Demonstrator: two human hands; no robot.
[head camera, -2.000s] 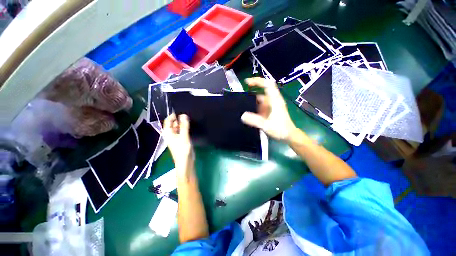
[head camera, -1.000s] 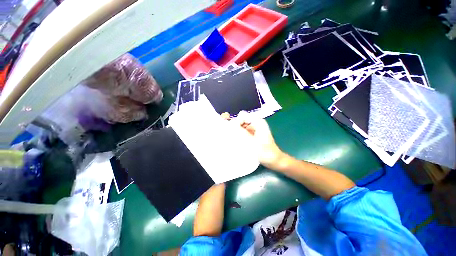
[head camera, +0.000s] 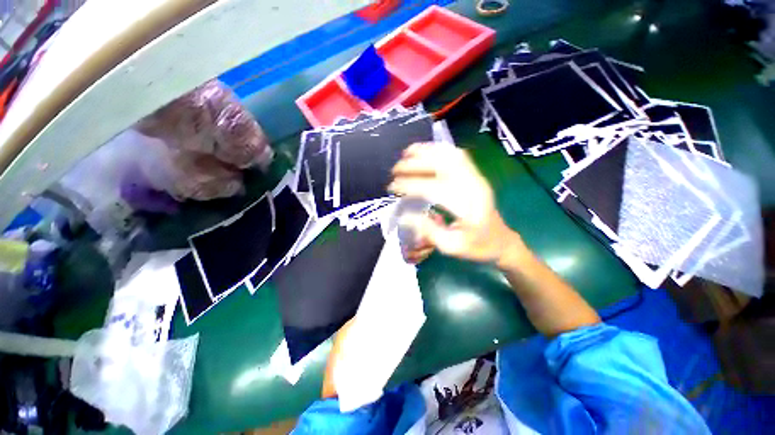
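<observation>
A die-cut sheet (head camera: 327, 280) hangs bent in front of me, its matte black face at the left and a white face at the right. My left forearm passes behind it; what seems to be my left hand (head camera: 416, 245) shows only as fingertips at the sheet's top right edge. The rest of that hand is hidden. My right hand (head camera: 450, 200) is blurred over the sheet's top corner, fingers spread and curved; a greyish blur lies between fingers and thumb, and I cannot tell whether it touches the sheet. The centre sheet stack (head camera: 361, 157) lies just beyond.
Fanned sheets (head camera: 234, 246) lie left. A larger stack (head camera: 552, 106) is at the right, with bubble wrap (head camera: 680, 212) over its near part. A red tray (head camera: 416, 55) holds a blue block (head camera: 366, 74). Bagged parts (head camera: 208, 140) and more bubble wrap (head camera: 136, 382) are at left.
The sheet was held flat, then turned to show its white side beside the black face; now it hangs steeper and lower. My right hand has risen and its fingers have opened.
</observation>
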